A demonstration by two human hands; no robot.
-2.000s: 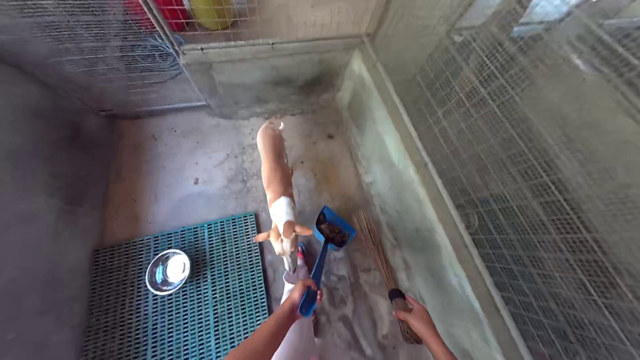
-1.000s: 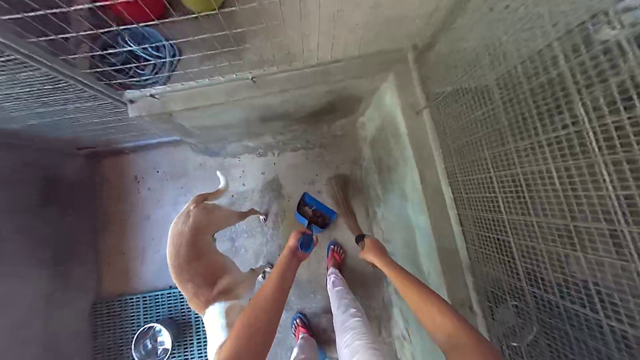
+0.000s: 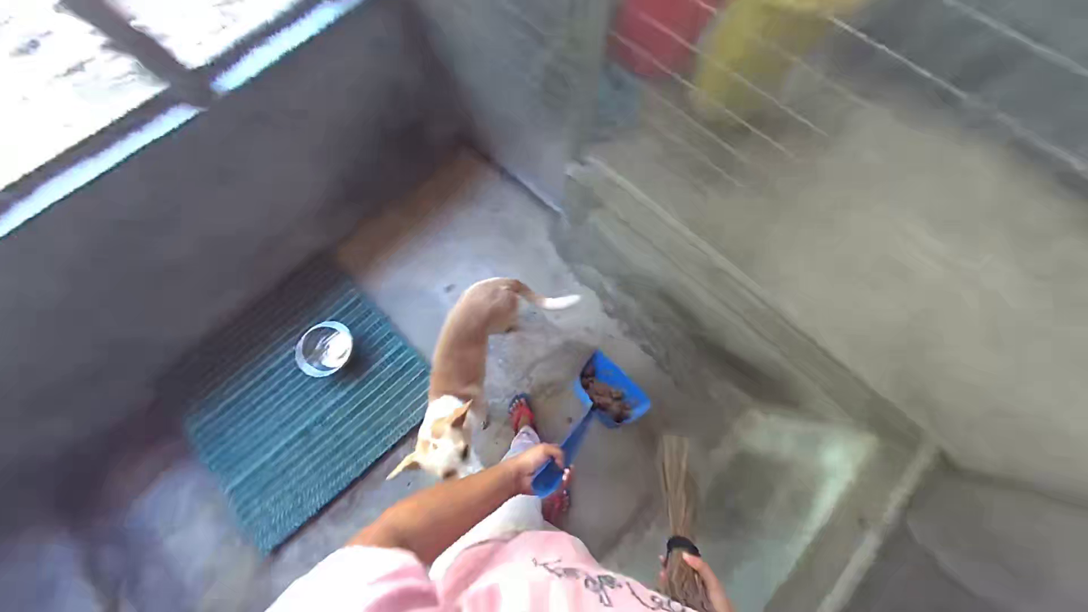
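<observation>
My left hand (image 3: 541,469) is closed around the handle of a blue plastic dustpan (image 3: 631,393), which holds brown clumps. At the lower right, my right hand (image 3: 707,581) grips a stick broom (image 3: 677,493) near its black binding, the bristles pointing away from me. The broom is to the right of the dustpan, apart from it. A tan and white dog (image 3: 463,357) stands to the left of the dustpan, its head beside my left forearm and its tail toward the wall.
A metal bowl (image 3: 324,348) sits on a teal slatted mat (image 3: 306,425) at the left. Low concrete walls (image 3: 731,289) enclose the floor, with wire mesh above. Red and yellow things (image 3: 744,51), blurred, are behind the mesh. My feet in red sandals (image 3: 522,413) are near the dog.
The view has swung strongly to the left. The dog has turned, its head now close to my left forearm. Dustpan and broom are still held, now farther apart than one second ago.
</observation>
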